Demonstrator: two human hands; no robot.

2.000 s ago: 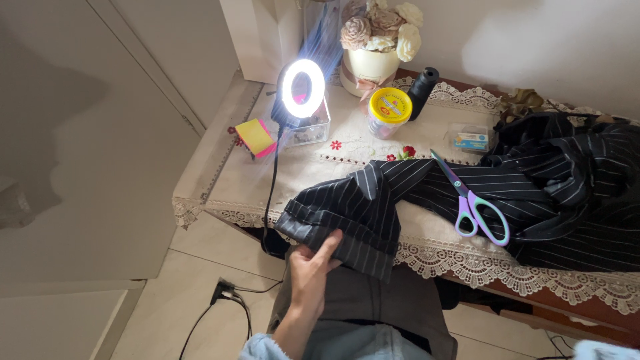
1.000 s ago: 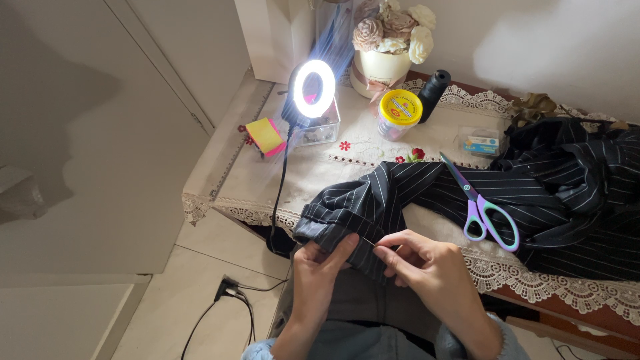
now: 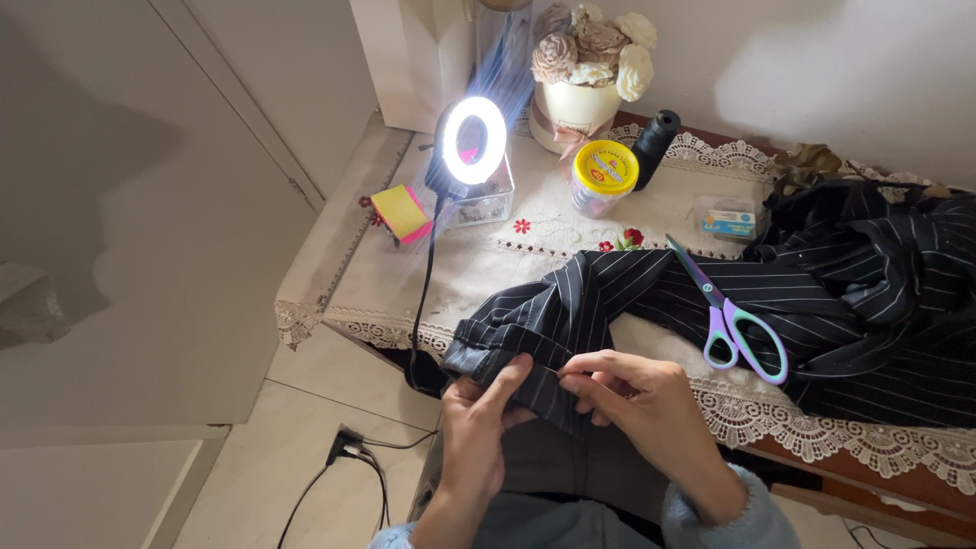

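Black pinstriped fabric (image 3: 732,282) lies across the lace-edged cloth, its folded, hemmed end hanging over the front edge. My left hand (image 3: 480,427) grips that end, thumb on top. Close on its right, my right hand (image 3: 633,396) pinches a thin, light object, which looks like a sewing needle (image 3: 552,371), against the fabric. Scissors (image 3: 720,305) with purple and green handles rest on the striped fabric, right of my hands, blades pointing up and left. A lit ring lamp (image 3: 474,140) stands behind my hands.
Along the back are a flower pot (image 3: 577,110), a yellow-lidded tub (image 3: 605,171), a black thread cone (image 3: 657,149) and a small plastic box (image 3: 724,219). Sticky notes (image 3: 401,213) lie left of a clear container (image 3: 486,200). The lamp's cord (image 3: 427,293) drops over the table edge; cables (image 3: 358,450) lie on the floor.
My right hand, out of view two seconds ago, came in beside the left at the fabric's end and remains there. My left hand keeps its hold on the fabric.
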